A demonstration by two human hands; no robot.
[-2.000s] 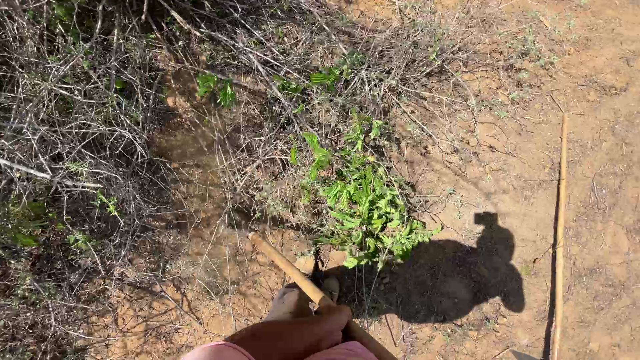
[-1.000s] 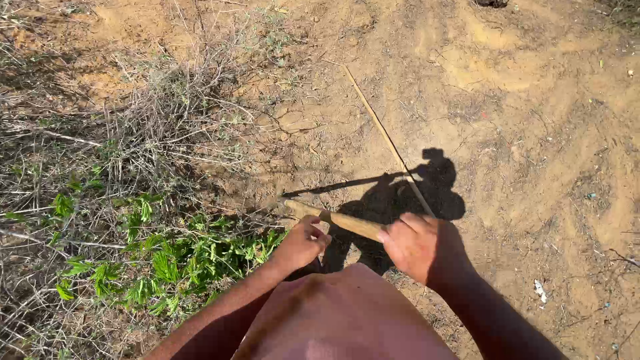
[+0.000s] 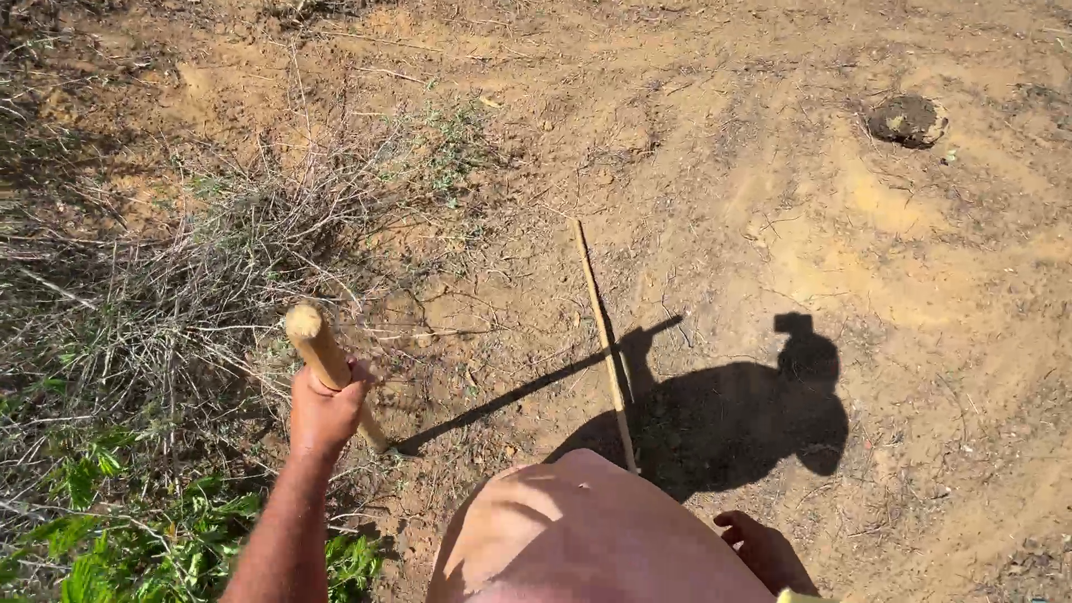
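Observation:
My left hand (image 3: 325, 410) is closed around a thick wooden pole (image 3: 316, 339) near its upper end. The pole stands roughly upright, its lower part touching or close to the soil left of my body. My right hand (image 3: 758, 544) hangs low at my right side, fingers slightly curled, with nothing seen in it; part of it is hidden at my body. A long thin wooden stick (image 3: 605, 335) lies on the ground ahead of me, and the pole's shadow crosses it.
Dry brushwood (image 3: 209, 243) covers the ground at the left, with leafy green plants (image 3: 92, 536) at the lower left. A dark round hollow or clump (image 3: 908, 121) is in the sandy soil at the upper right. My shadow (image 3: 729, 419) falls ahead on the right.
One second ago both hands were on the pole, which was slanted; now only my left hand holds it, more upright, and my right hand has let go and dropped to my side. The view has shifted.

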